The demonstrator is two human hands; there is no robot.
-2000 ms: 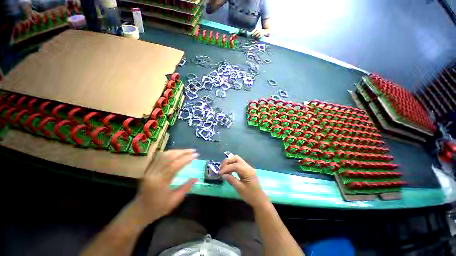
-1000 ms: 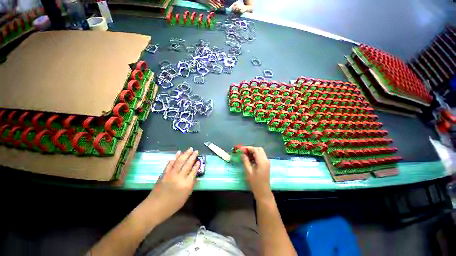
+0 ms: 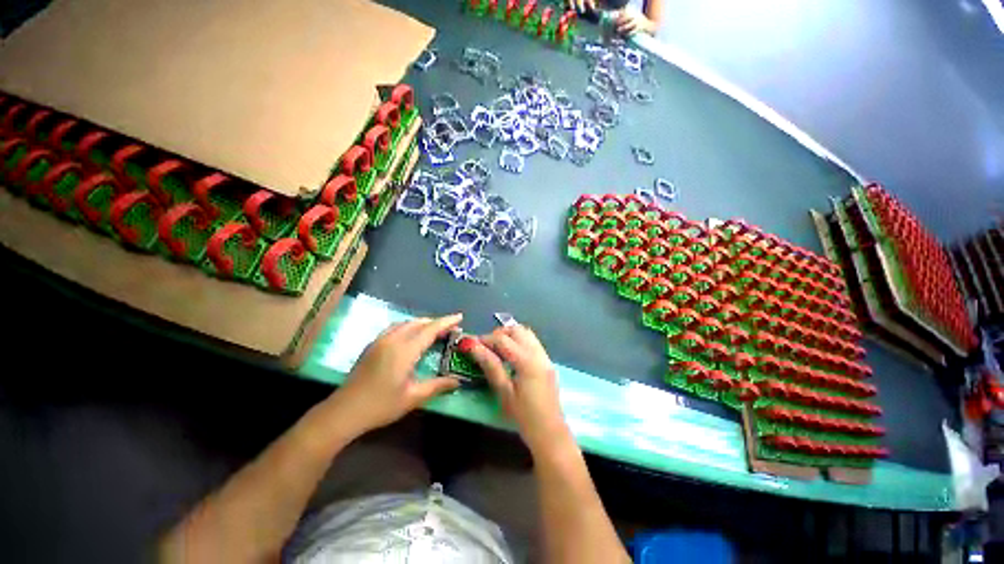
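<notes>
A circuit board module [image 3: 467, 350] with a red loop on green sits on the black fixture [image 3: 448, 361] at the table's near edge. My right hand [image 3: 522, 377] has its fingers on the module. My left hand [image 3: 402, 366] is at the fixture's left side, thumb and fingers apart around it; it holds no separate part that I can see. The tip of the hand tool [image 3: 504, 320] shows above my right hand, the rest hidden. Thin silver-white frames [image 3: 536, 121] lie in a loose pile mid-table.
Modules on cardboard stand at left under a brown cardboard sheet [image 3: 220, 83]. A dense block of modules [image 3: 727, 297] lies at right, with stacked trays [image 3: 897, 264] beyond. A person's hand [image 3: 630, 20] shows at the far edge. A blue stool [image 3: 683, 548] is below.
My right hand has brought a module from beside the tool to the fixture. My left hand has uncovered part of the fixture. The view has shifted and tilted.
</notes>
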